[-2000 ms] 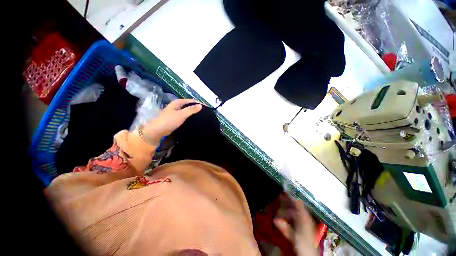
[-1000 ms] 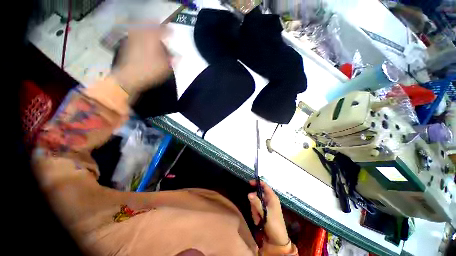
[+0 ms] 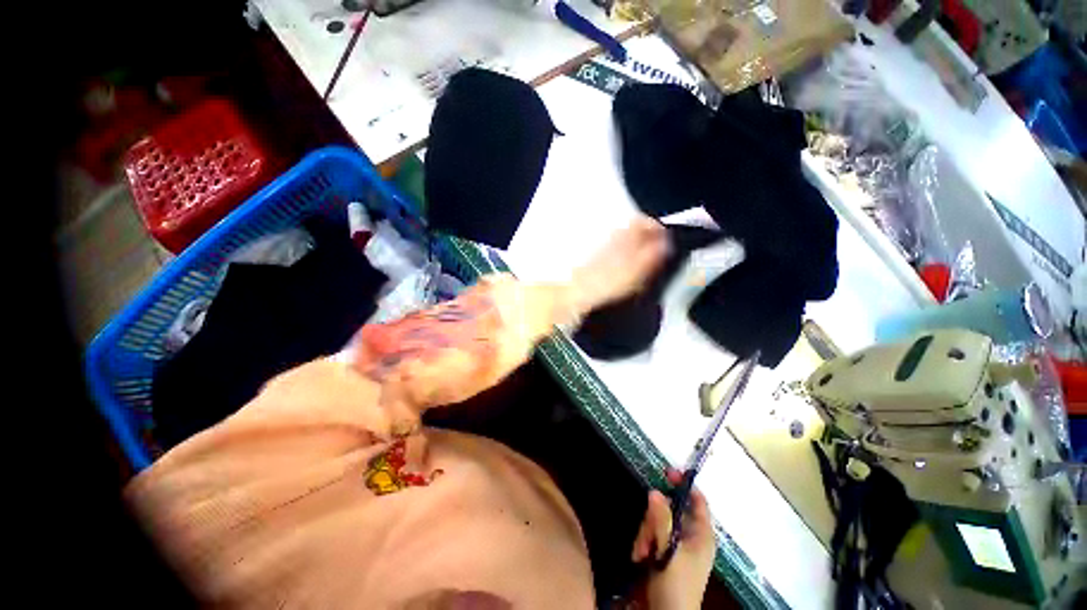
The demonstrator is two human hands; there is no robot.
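Observation:
My left hand (image 3: 626,268), blurred, is on a black garment piece (image 3: 622,324) near the table's front edge; its fingers are partly hidden, and I cannot tell how firmly it grips. My right hand (image 3: 682,536) holds the fabric shears (image 3: 715,431) by their dark handles at the table edge, with the long silver blades pointing up and away over the table. Another black piece (image 3: 486,155) lies flat at the table's left end. A group of black pieces (image 3: 763,197) lies overlapping on the white table beyond my left hand.
A blue plastic basket (image 3: 215,286) with black cloth and white bags stands at the left, below the table. A red perforated stool (image 3: 197,167) is behind it. The sewing machine (image 3: 912,387) stands at the right, with dark-handled snips (image 3: 849,512) beside it. Clear plastic lies at the back.
A black piece now lies at the table's left end. My left hand has moved from there rightward to another piece. My right hand has come up holding the shears, their blades now tilted right.

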